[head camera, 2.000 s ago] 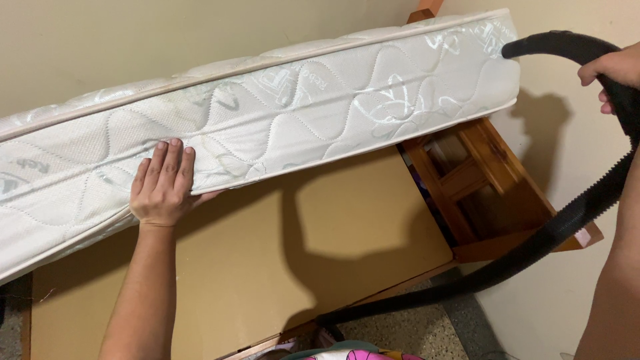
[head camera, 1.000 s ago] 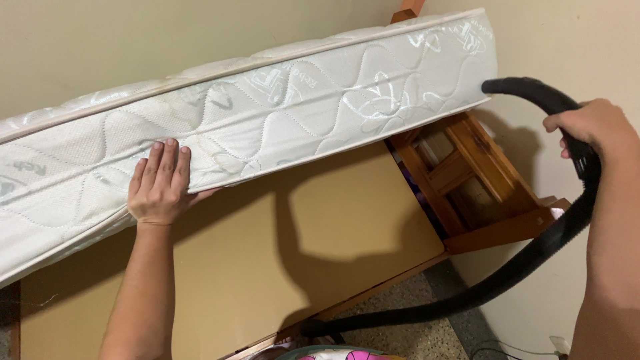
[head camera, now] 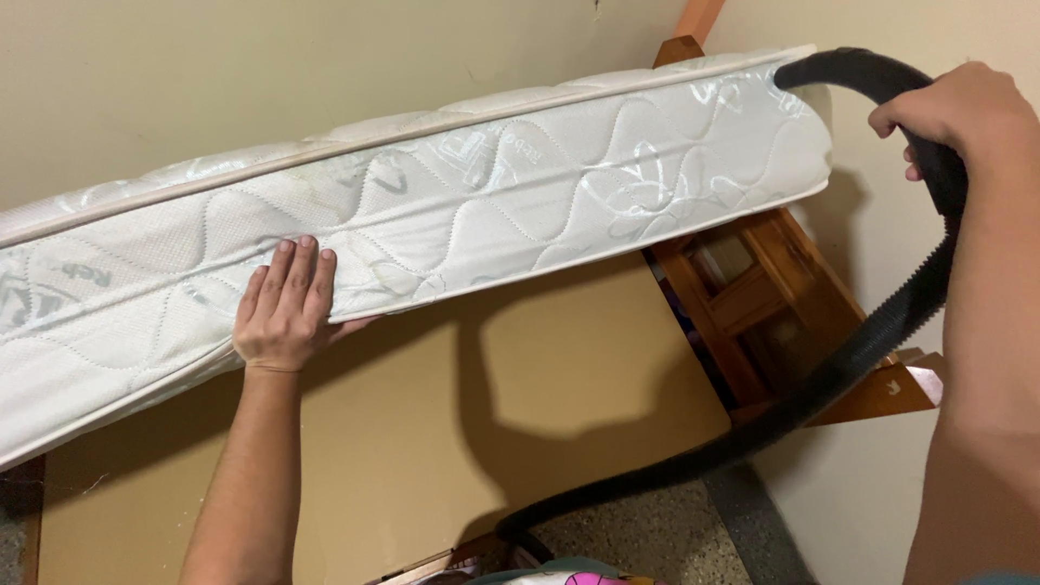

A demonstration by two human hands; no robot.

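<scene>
A white quilted mattress (head camera: 520, 187) is tilted up on its long side above a tan bed board (head camera: 390, 422). My left hand (head camera: 284, 313) presses flat fingers on the mattress's side, with the thumb under its lower edge. My right hand (head camera: 946, 114) is closed around the curved black handle of a vacuum cleaner hose (head camera: 861, 73). The tip of that tube touches the mattress's side near its far right end, by the upper piping. From the handle, the ribbed black hose (head camera: 886, 333) loops down and left to the bed's near edge.
A wooden headboard or end frame (head camera: 756, 301) stands at the bed's right end. Pale walls (head camera: 325, 65) rise behind and to the right. Speckled floor (head camera: 642, 528) shows beyond the near edge of the bed, and the hose crosses over it.
My right hand and the vacuum tube stay at the mattress's right end, with the tube tip now nearer the upper piping. My left hand keeps its place on the mattress.
</scene>
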